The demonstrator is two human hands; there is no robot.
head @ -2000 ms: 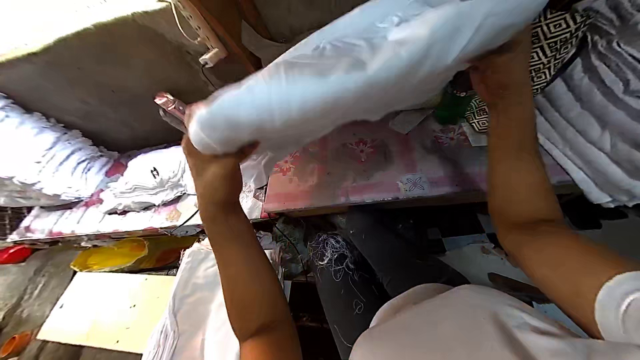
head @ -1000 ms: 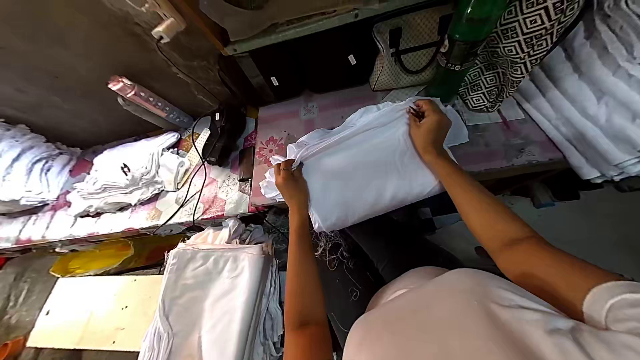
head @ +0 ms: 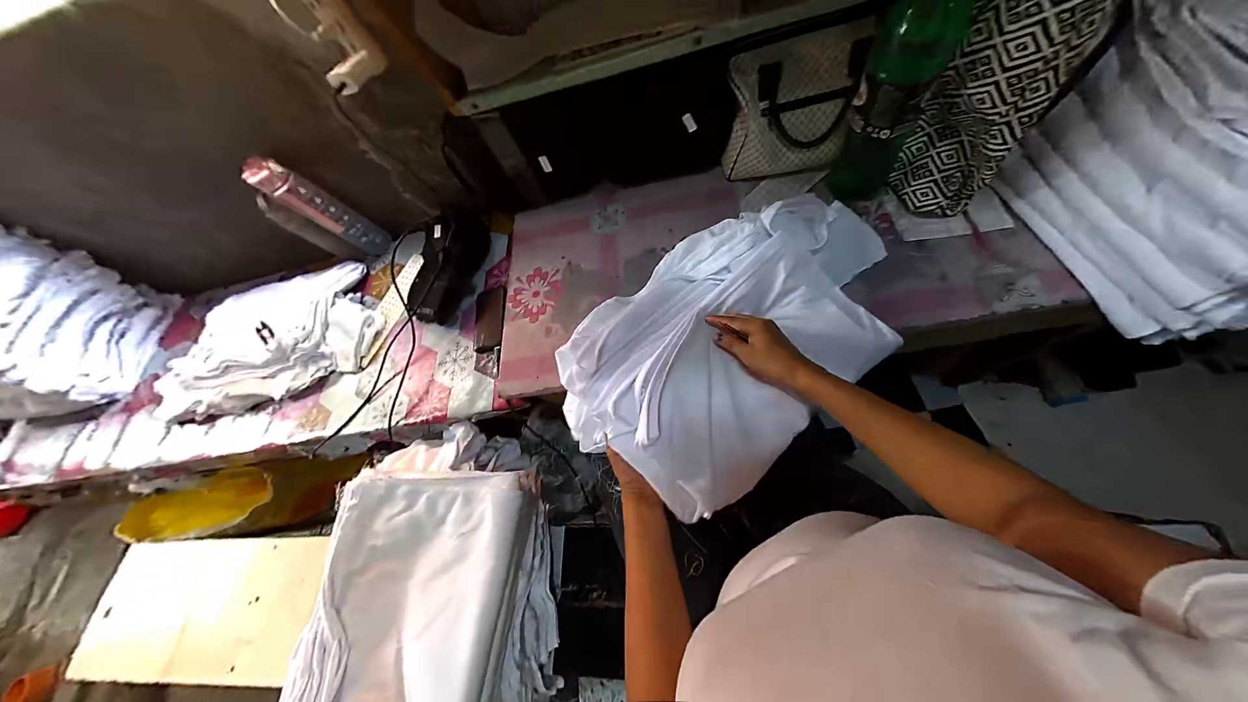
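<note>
A bunched bundle of white fabric (head: 682, 390) lies over the front edge of a pink floral-covered table (head: 575, 244), its lower part hanging toward my lap. My right hand (head: 765, 353) rests on top of the bundle with a small dark object, not clear what, at its fingers. Under the bundle's lower left edge is my left hand (head: 632, 476), its fingers hidden by the cloth. To the left of that arm stands a folded pile of white cloth (head: 429, 575).
White garment stacks (head: 283, 336) lie on the left table beside a black device (head: 450, 263) with loose cords. A green bottle (head: 916, 49), a checked handbag (head: 795, 107) and a patterned bag (head: 994, 88) stand behind. Layered white fabric (head: 1160, 185) fills the right.
The white fabric, raised in the air two seconds ago and laid flatter one second ago, is now bunched and folded over. My left hand has moved down beneath its edge; my right hand lies over its middle.
</note>
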